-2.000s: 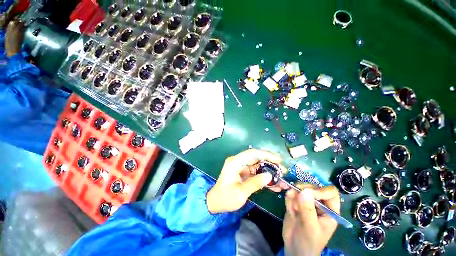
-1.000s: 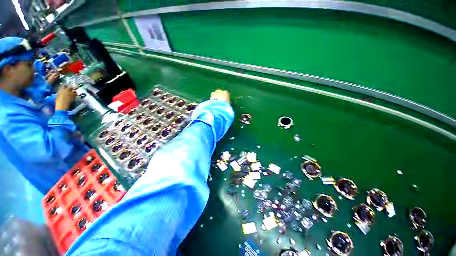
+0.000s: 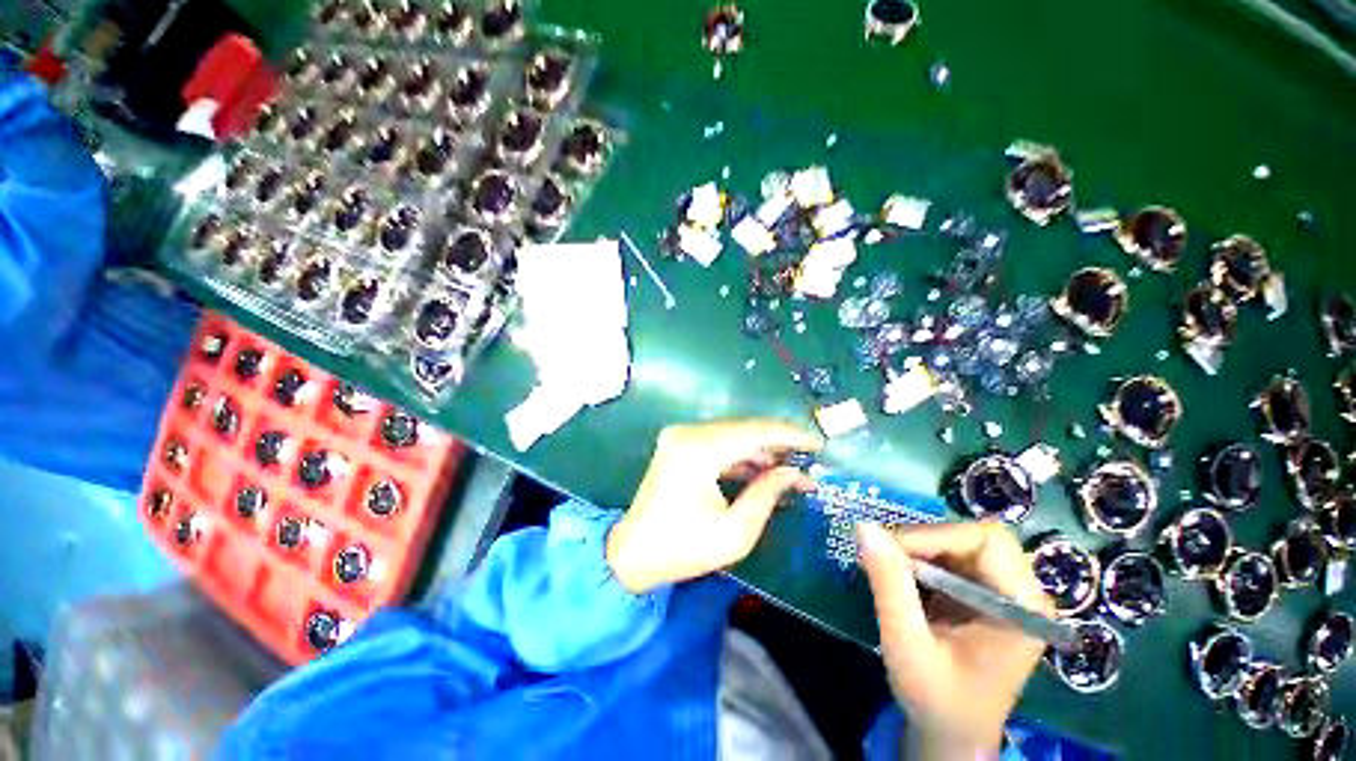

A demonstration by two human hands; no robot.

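Observation:
The blue adhesive pad sheet (image 3: 877, 520), with rows of tiny white-edged squares, lies on the green bench between my hands. My left hand (image 3: 714, 503) is at its left end, thumb and forefinger almost together; whether they pinch anything is too small to tell. My right hand (image 3: 959, 617) holds the steel tweezers (image 3: 989, 602) like a pen, with the tips over the sheet and partly hidden by my fingers. Round watch cases (image 3: 1117, 497) lie loose at the right. Circuit boards (image 3: 982, 335) and white batteries (image 3: 822, 268) are heaped beyond the sheet.
A clear tray (image 3: 573, 179) of watch cases stands upper left, beside white paper (image 3: 577, 335) and a thin white stick (image 3: 649, 271). A red tray (image 3: 268, 580) of dark round units is lower left. Two cases lie at the back. A co-worker's blue sleeve (image 3: 52, 193) shows far left.
My left arm has come back from its reach toward the back. The dark round watch part it held two seconds ago is gone from the hand; an extra case lies at the back. The view has tilted down.

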